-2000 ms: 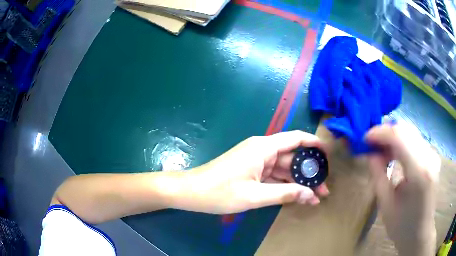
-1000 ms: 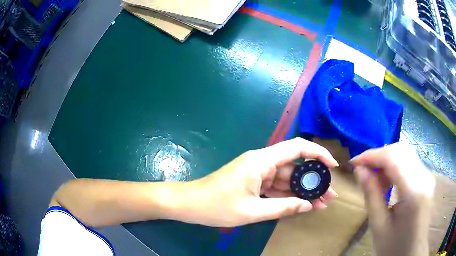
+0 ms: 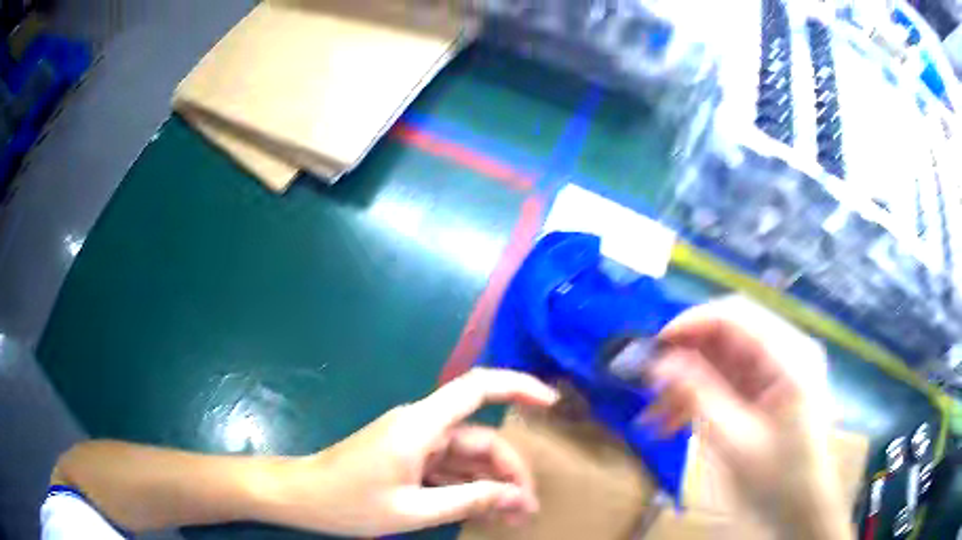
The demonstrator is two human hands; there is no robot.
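My left hand (image 3: pixel 448 459) is over the mat and the cardboard's edge, fingers curled apart, with nothing in it. My right hand (image 3: pixel 738 385) is blurred and holds the knob (image 3: pixel 630 359) at its fingertips, in front of the cloth; the knob shows as a blurred dark and silvery shape. The crumpled blue cloth (image 3: pixel 570 306) lies between the paper label and the cardboard sheet (image 3: pixel 559 475). A thin tool, perhaps tweezers (image 3: pixel 648 515), shows at the bottom on the cardboard.
Cardboard sheets (image 3: pixel 316 84) are stacked at the far left. A white label (image 3: pixel 610 227) lies behind the cloth. Clear trays with rows of black parts (image 3: pixel 828 95) stand at the far right. Small pale parts (image 3: pixel 905 454) lie at lower right. The green mat (image 3: pixel 243 285) carries coloured tape.
The knob has gone from my left hand to my right hand. The view has shifted, showing more of the trays and stacked cardboard. My right hand is now in front of the cloth.
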